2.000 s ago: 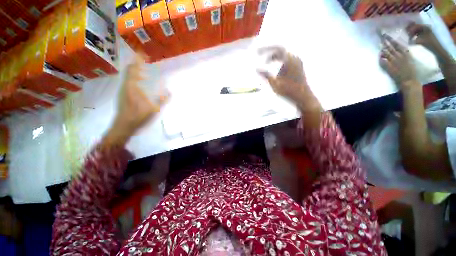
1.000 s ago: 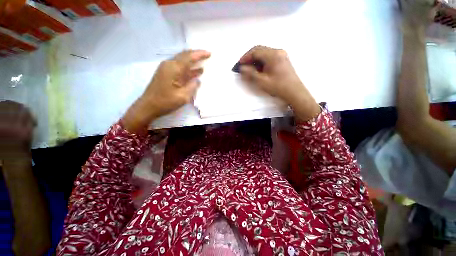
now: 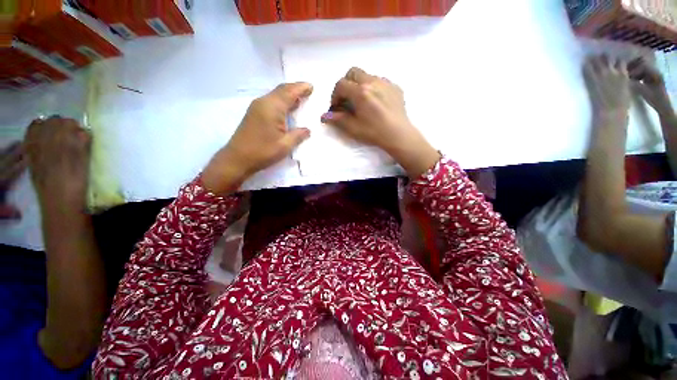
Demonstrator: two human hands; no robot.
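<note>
A flat white sheet (image 3: 416, 89) lies near the table's front edge, its outline faint against the white table. My left hand (image 3: 269, 133) rests at the sheet's left side, thumb and fingers apart, with nothing seen in it. My right hand (image 3: 371, 111) is over the sheet, just right of my left hand, with its fingers curled in. A small dark piece (image 3: 346, 106) shows between its fingertips; its shape is too small to tell.
Orange cartons (image 3: 341, 9) stand in a row along the far side, with more cartons (image 3: 74, 37) at far left and boxes at upper right. A yellowish tape band (image 3: 104, 141) runs at left. Other people's hands (image 3: 59, 148) work at left and at right (image 3: 609, 85).
Since the first frame both hands have come together over the sheet. Since one second ago my right hand has moved slightly left; another person's hand at left has moved up onto the table.
</note>
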